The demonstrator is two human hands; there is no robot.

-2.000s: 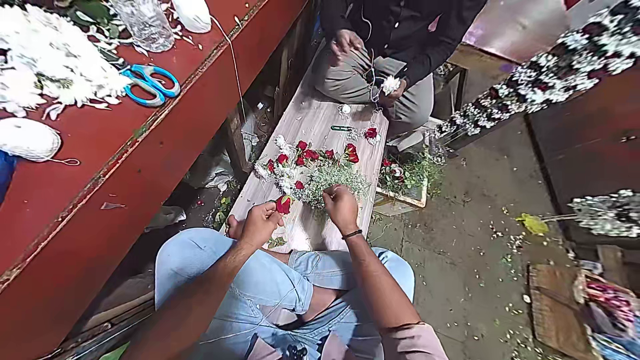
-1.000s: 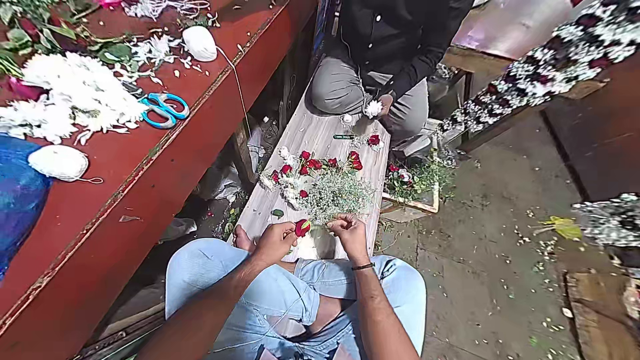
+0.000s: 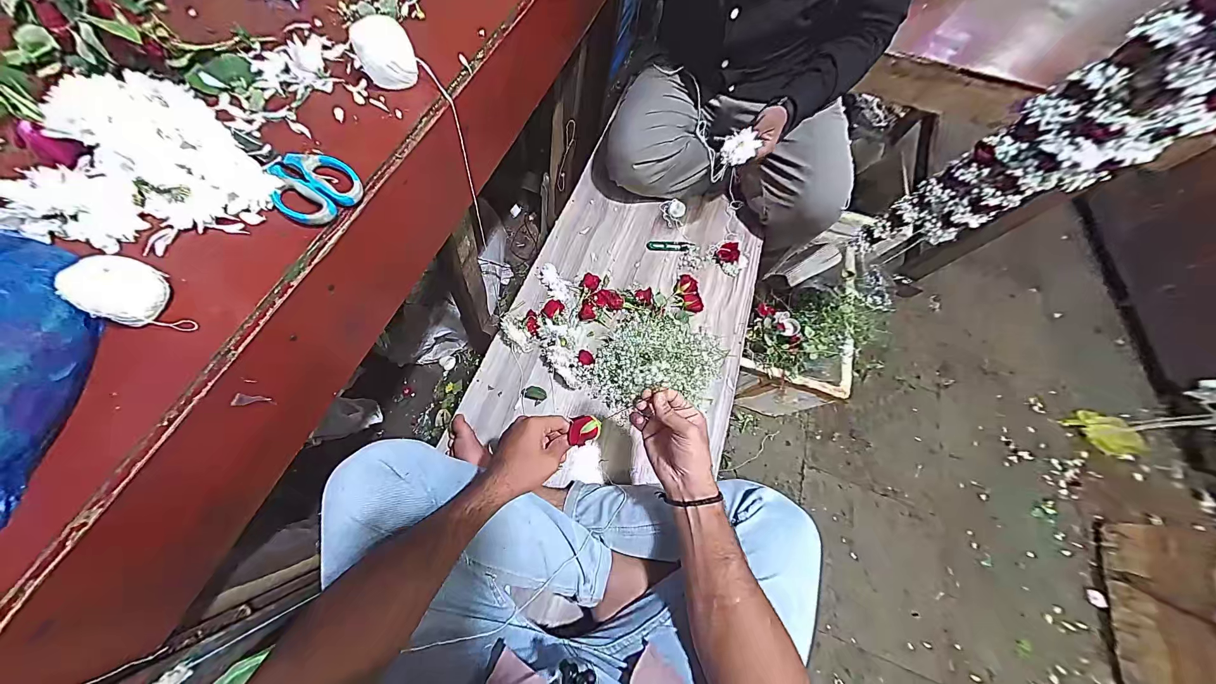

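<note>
My left hand (image 3: 528, 450) holds a red rose head (image 3: 583, 430) between thumb and fingers, its green base turned to the right. Just right of it, my right hand (image 3: 673, 432) has its fingertips pinched at a thin white thread; whether a needle is there cannot be told. A heap of small white filler flowers (image 3: 655, 356) lies right beyond my hands on the wooden board (image 3: 608, 223). Behind and left of the heap are several red roses (image 3: 608, 300) and white flowers (image 3: 562, 347). Loose thread trails over my lap.
Across the board sits a person in black, holding a white flower (image 3: 740, 147). The red table (image 3: 380, 190) at left bears blue scissors (image 3: 315, 188), white thread balls (image 3: 112, 289) and white petals (image 3: 142, 142). A flower garland (image 3: 1045, 123) runs along the right. A frame (image 3: 845, 366) stands beside the board.
My right hand was among the small white flowers two seconds ago and is now back near the rose. The rose stays in my left hand, its green base now turned right.
</note>
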